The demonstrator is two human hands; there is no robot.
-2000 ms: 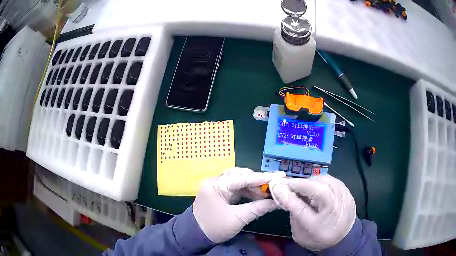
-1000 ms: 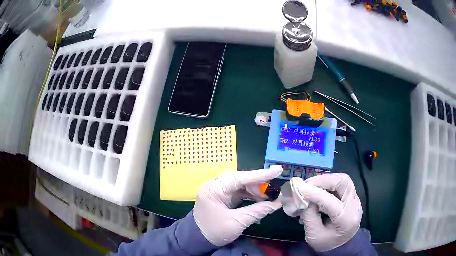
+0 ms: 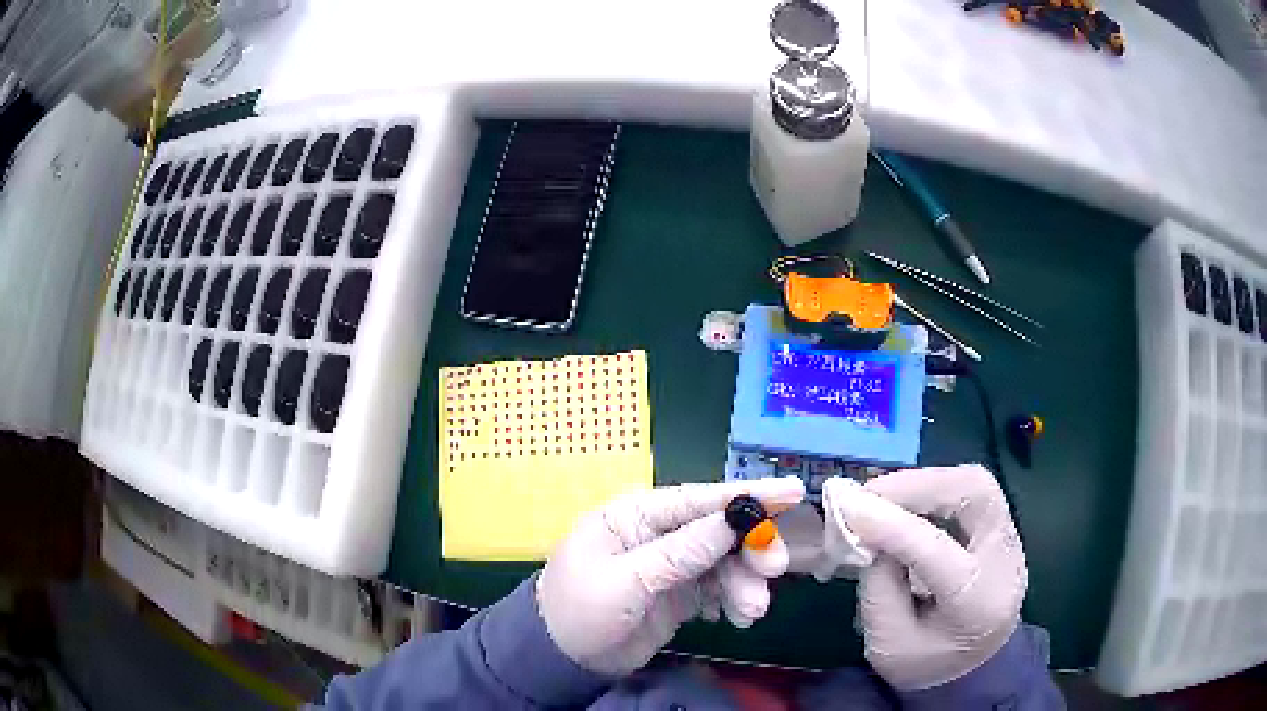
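My left hand (image 3: 646, 570), in a white glove, holds a black earbud (image 3: 748, 515) with an orange tip between thumb and fingers. My right hand (image 3: 938, 570), also gloved, pinches a folded white wipe (image 3: 839, 535) just right of the earbud. The wipe and earbud are apart. Both hands are in front of the light blue tester (image 3: 824, 440), whose blue screen is lit with white text. Its orange and black cradle (image 3: 838, 302) is open at the far edge and holds nothing. My left fingers and the wipe partly cover the tester's near-edge buttons.
A case foam tray (image 3: 354, 479) stands left, another tray (image 3: 1132, 597) right. A yellow label sheet (image 3: 545, 507), black smartphone (image 3: 542, 229), white bottle (image 3: 806, 181) with its lid up, teal pen (image 3: 934, 215) and tweezers (image 3: 959, 292) lie around. Another earbud (image 3: 1023, 438) lies right of the cable. Loose earbuds (image 3: 1063, 21) lie at the top right.
The wipe has come away from the earbud, and my right hand has shifted slightly right. The earbud has turned in my left fingers, so its orange tip now faces down and right.
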